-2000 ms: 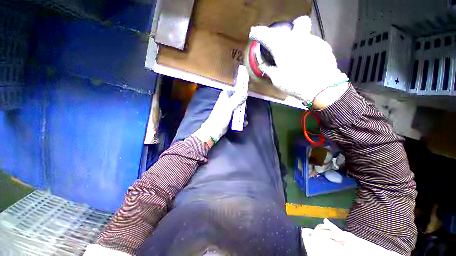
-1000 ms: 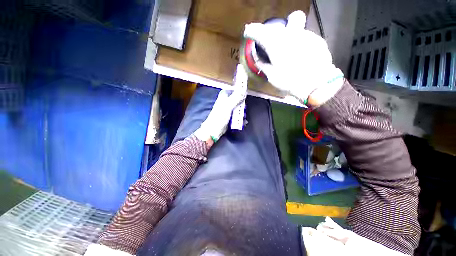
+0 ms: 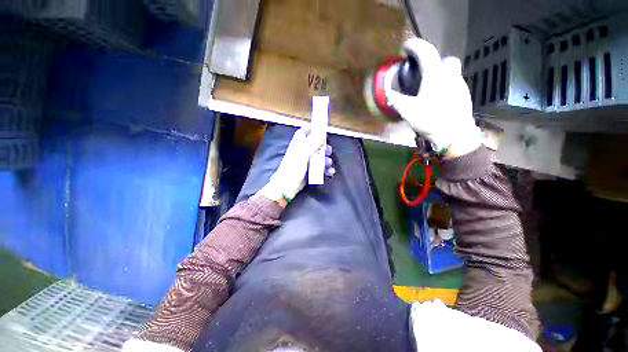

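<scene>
My left hand, in a white knit glove, holds a sheet-metal bracket over my lap at the bench's front edge. The bracket shows edge-on as a narrow white strip. My right hand, also gloved, grips the air sander, which has a black body and a red rim. The sander is above the right part of the cardboard, apart from the bracket. Its pad faces left and looks blurred. An orange-red air hose loops below my right wrist.
Cardboard marked V28 covers the bench, with a plain metal plate at its left. Slotted brackets stand at right; more slotted parts lie lower left. A large blue surface is at left. A blue bin is on the green floor.
The sander in my right hand has moved right, away from the bracket. My left hand and the bracket have shifted slightly left, and the bracket now shows as a plain strip.
</scene>
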